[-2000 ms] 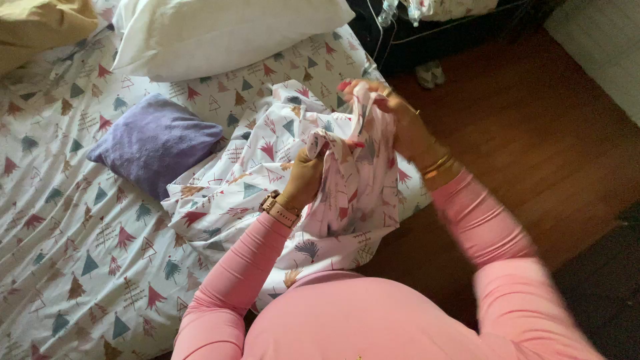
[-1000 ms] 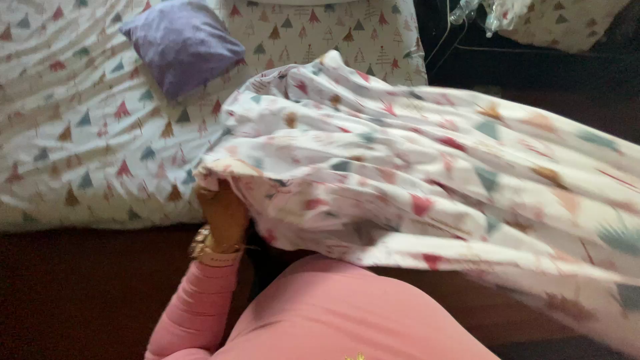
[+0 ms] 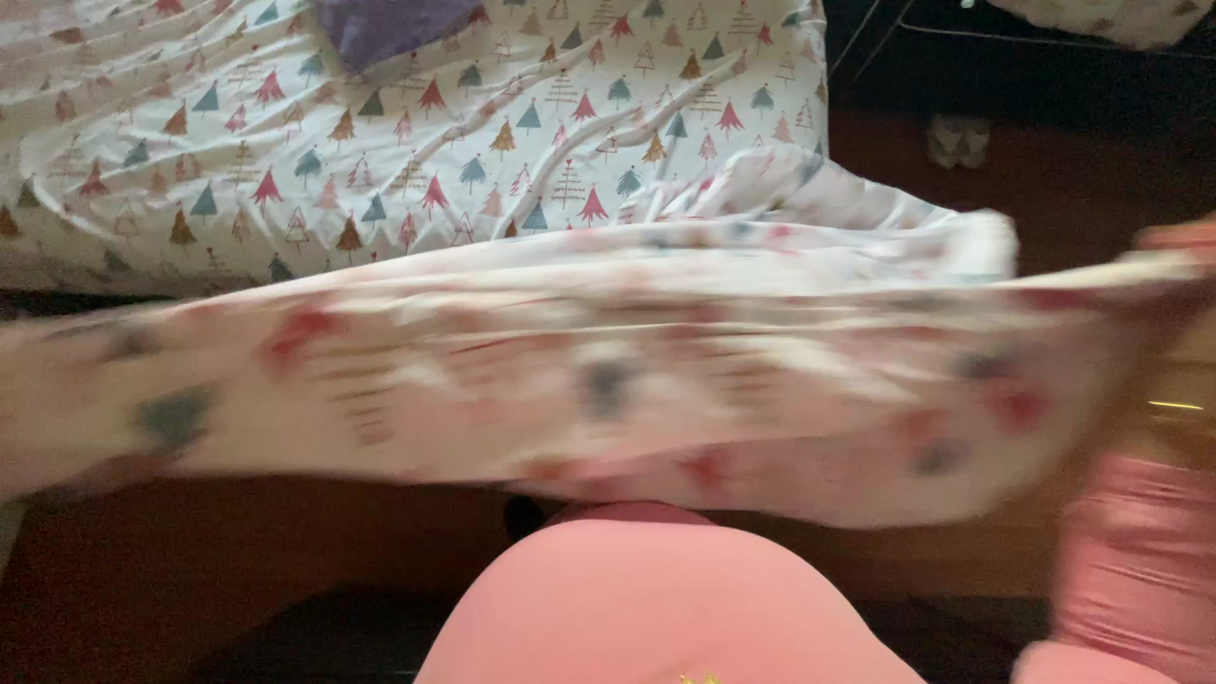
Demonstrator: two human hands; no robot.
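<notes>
A white fabric sheet printed with colored trees [image 3: 608,380] hangs stretched across the view in front of my body, blurred by motion. At the right edge my right hand [image 3: 1173,275], partly cut off and blurred, grips the sheet's upper corner; a gold bangle shows at the wrist below it. The sheet's left end runs out of the frame, and my left hand is not visible there. Behind the sheet lies a bed with a fitted sheet of similar tree print [image 3: 380,152], wrinkled in places. Part of the stretched fabric bunches near the bed's right corner.
A purple pillow [image 3: 389,28] lies on the bed at the top edge. Past the bed's right side are a brown floor [image 3: 883,152], a pair of light shoes [image 3: 958,142] and a dark piece of furniture with patterned cloth [image 3: 1121,19] on it.
The sheet was bunched in both hands two seconds ago; now it is spread wide from left to right. My left hand has gone out of view, and my right hand shows again at the right edge.
</notes>
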